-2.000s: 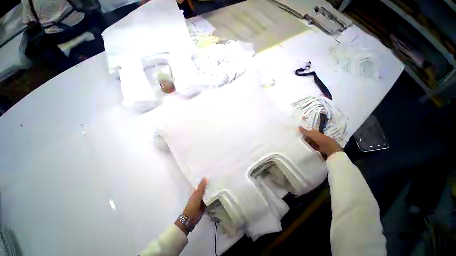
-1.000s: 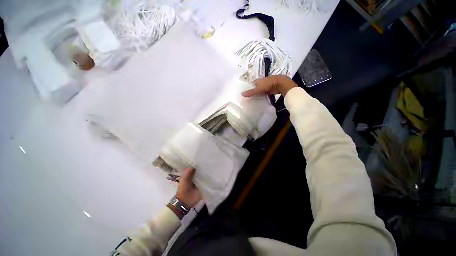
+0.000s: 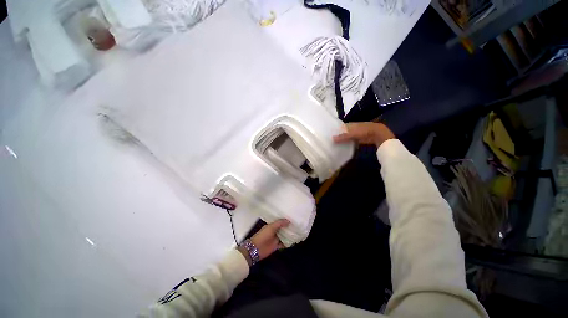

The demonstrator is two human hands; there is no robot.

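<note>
A thick panel stack (image 3: 199, 93) of white vest-shaped plies lies in front of me. Its two strap ends hang over the table's near edge. The U-shaped neckline edge (image 3: 280, 121) shows many layered plies. My left hand (image 3: 269, 240) grips the left strap end, thumb on top and fingers hidden beneath. My right hand (image 3: 367, 133) grips the right strap end, also thumb side on top. Small snips (image 3: 223, 203) with a dark red handle lie at the left armhole edge, a thin dark cord running down from them.
A second stack (image 3: 53, 59) with a brown round object (image 3: 102, 40) in its cutout lies at the far left. A bundle of white strips (image 3: 339, 62) with a black strip (image 3: 336, 13) lies beyond my right hand. Shelving and a dark floor are at the right.
The left strap, folded back a second ago, now lies extended over the edge. My left hand has moved right onto its end, and my right hand outward and down. The snips are now more exposed.
</note>
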